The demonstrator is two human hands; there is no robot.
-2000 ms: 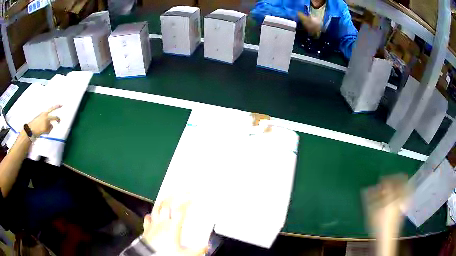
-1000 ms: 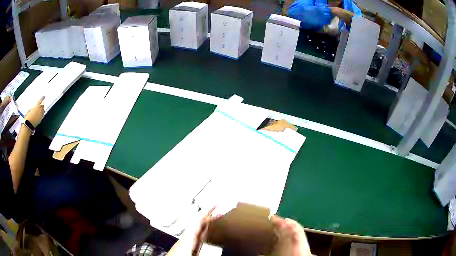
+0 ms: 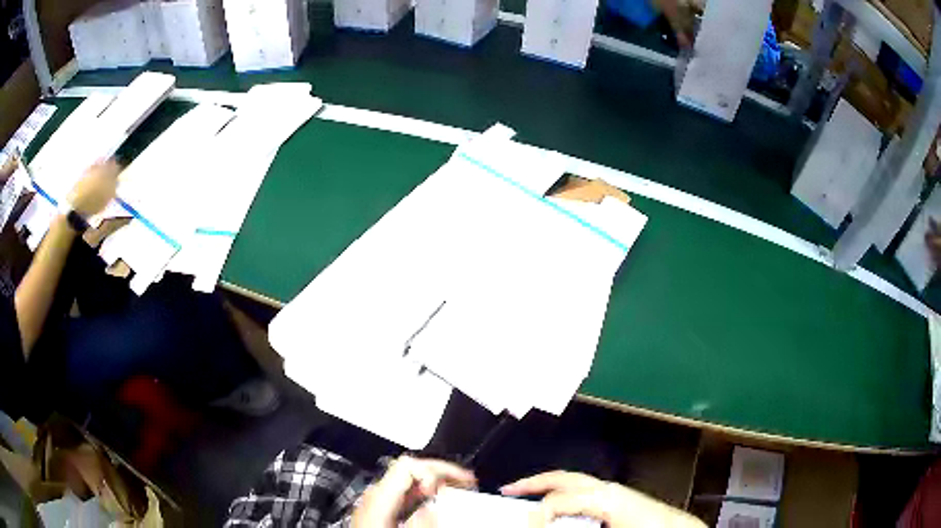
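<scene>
A stack of white carton blanks [image 3: 464, 268] lies on the green table in front of me, a blue line across its far end and brown board showing at a far notch. Near the bottom edge, my left hand [image 3: 418, 490] and my right hand [image 3: 598, 500] hold a white carton [image 3: 490, 505] between them, over my lap. Only the carton's near-white end shows; the rest is cut off by the picture's edge. Both hands are partly cut off too.
White erected cartons [image 3: 712, 57] stand along the table's far side. More blanks [image 3: 222, 165] lie at left, where another person's hand [image 3: 95, 191] reaches over them. A metal post [image 3: 877, 191] rises at right. An open brown box [image 3: 88, 480] is on the floor at lower left.
The view has tilted down. The carton between my hands now shows white instead of brown, lower in the picture. The left person's hand has moved right, and blanks there have shifted.
</scene>
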